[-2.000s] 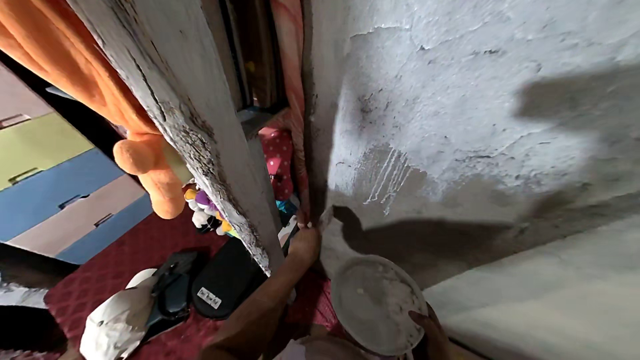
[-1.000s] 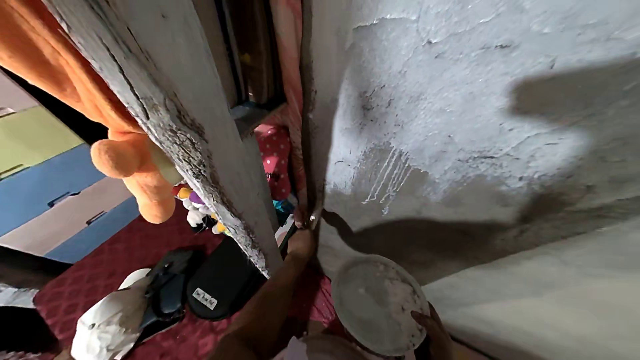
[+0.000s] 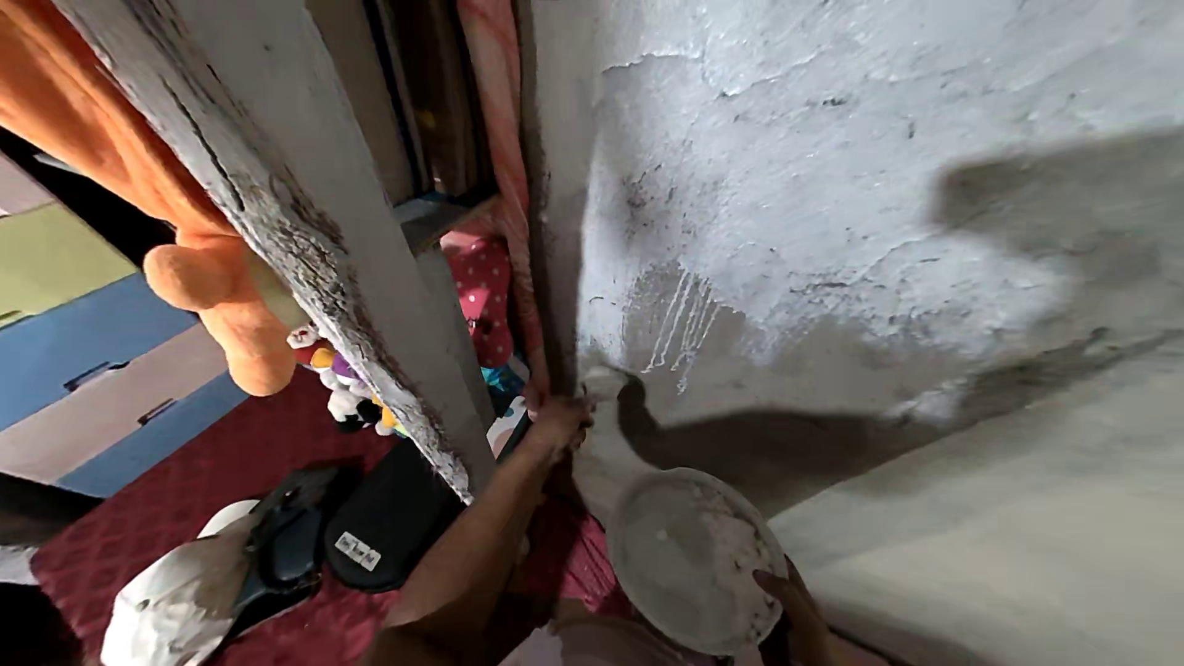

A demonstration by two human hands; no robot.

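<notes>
My left hand [image 3: 560,424] reaches to the corner beside a rough, partly white-coated wall [image 3: 832,213]. Its fingers are closed on a small tool with a pale, blurred end [image 3: 603,381], which is at the wall's lower left part; its exact kind cannot be told. White drips run down the wall just above and to the right of it. At the lower middle, my right hand [image 3: 797,601] grips the right rim of a round, shallow dish [image 3: 694,560] that holds whitish, lumpy paste. Its thumb lies over the rim, and its other fingers are mostly hidden.
A chipped, pale post [image 3: 370,240] slants close by my left forearm. Left of it are an orange plush toy [image 3: 231,305], small plush toys [image 3: 347,393], a black case [image 3: 393,518] and a white cap [image 3: 176,601] on red quilted fabric [image 3: 314,425]. A pinkish curtain [image 3: 504,139] hangs by the corner.
Since one second ago, the tool's pale end has shifted slightly right, out from the corner, and shows more plainly. The dish stays in my right hand in much the same place.
</notes>
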